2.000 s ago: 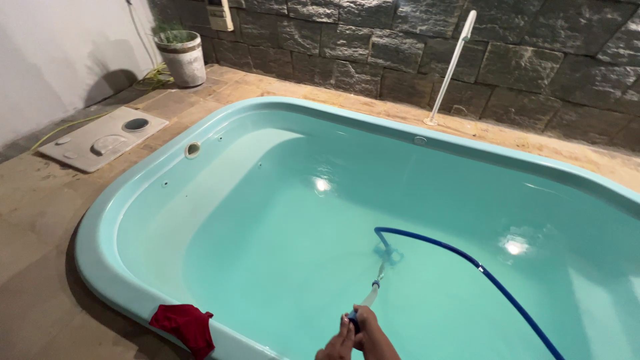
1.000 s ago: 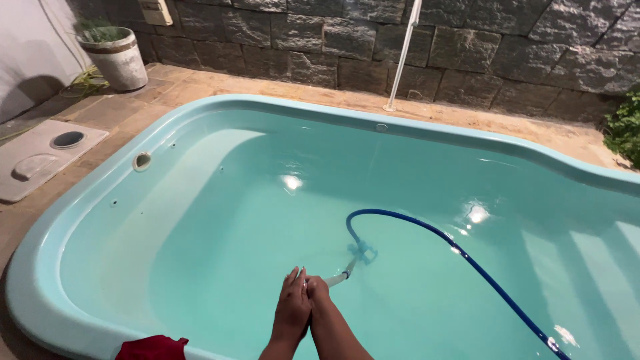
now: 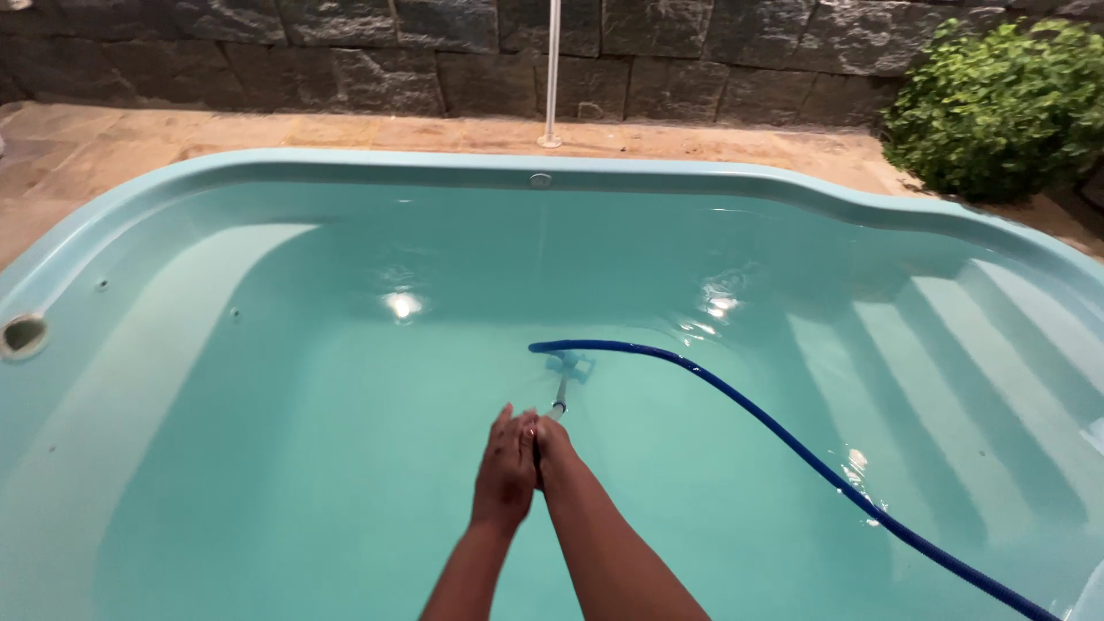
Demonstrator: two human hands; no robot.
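Note:
Over the pool water, my left hand [image 3: 507,466] and my right hand [image 3: 552,444] are pressed close together around a pole [image 3: 560,404], most of which they hide. The left hand's fingers look fairly straight along it, while the right hand wraps its side. At the far end of the pole, under water, is a light blue pool vacuum head [image 3: 571,366]. A dark blue vacuum hose [image 3: 750,405] starts at the head, curves across the water and leaves the view at the lower right.
The turquoise pool rim [image 3: 414,161] curves around the far side. White steps [image 3: 940,362] descend at the right, and a round opening [image 3: 23,335] sits in the left wall. Behind the rim stand a white post [image 3: 553,78], a stone wall [image 3: 388,82] and a green bush [image 3: 1000,103].
The view has swung to the right, so the red cloth and potted plant have left it and the steps and bush show more. Both hands have stayed together on the pole.

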